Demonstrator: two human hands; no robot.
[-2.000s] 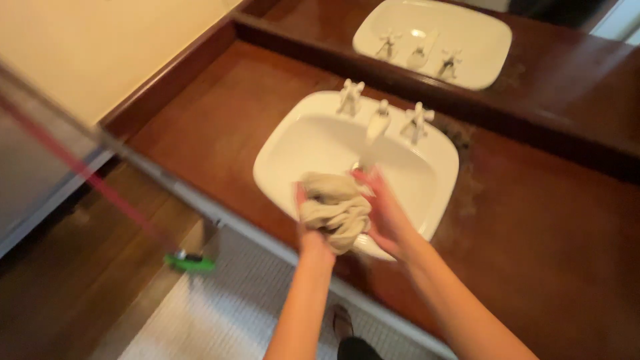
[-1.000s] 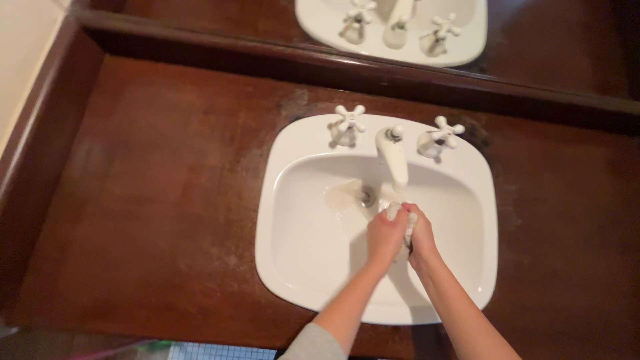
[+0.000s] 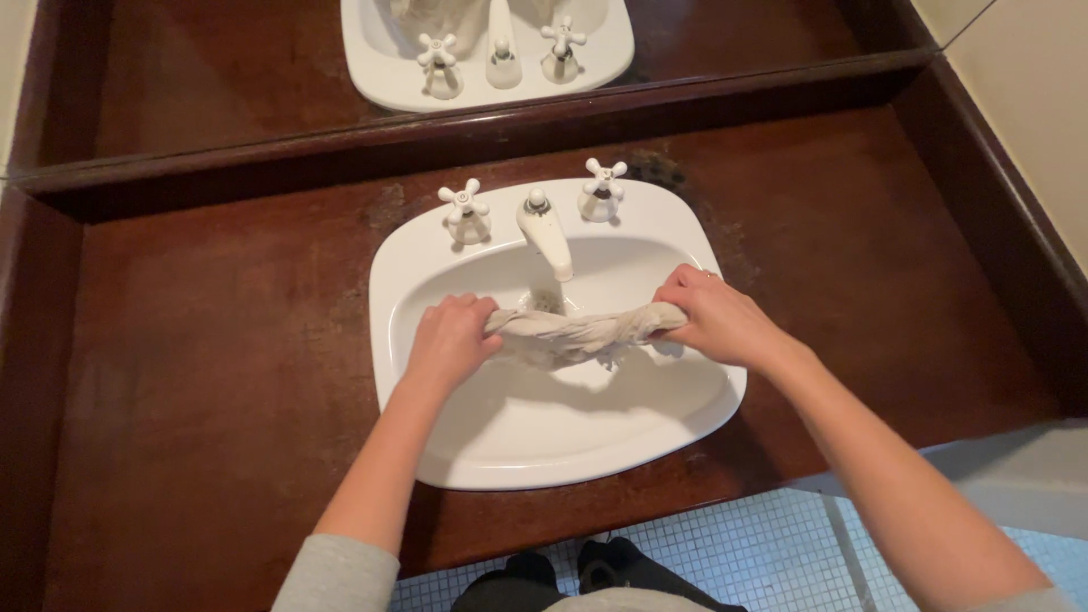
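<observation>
A beige cloth (image 3: pixel 586 330), twisted into a rope, is stretched between my hands over the basin of a white sink (image 3: pixel 544 472). My left hand (image 3: pixel 452 336) grips its left end, and my right hand (image 3: pixel 710 314) grips the right end. Just behind the cloth is the white faucet spout (image 3: pixel 546 238), with a cross-shaped tap handle (image 3: pixel 465 208) on its left and another tap handle (image 3: pixel 603 185) on its right. The drain is partly visible under the spout.
The sink is set in a dark reddish-brown wooden countertop (image 3: pixel 212 382) with a raised edge. A mirror (image 3: pixel 238 76) behind reflects the sink and taps. Below the front edge are a tiled floor (image 3: pixel 722 544) and my dark-clothed legs.
A second ago my hands were together low in the basin around the cloth; now they are apart, with the twisted cloth stretched between them. Two seconds ago it was bunched up. The view has shifted.
</observation>
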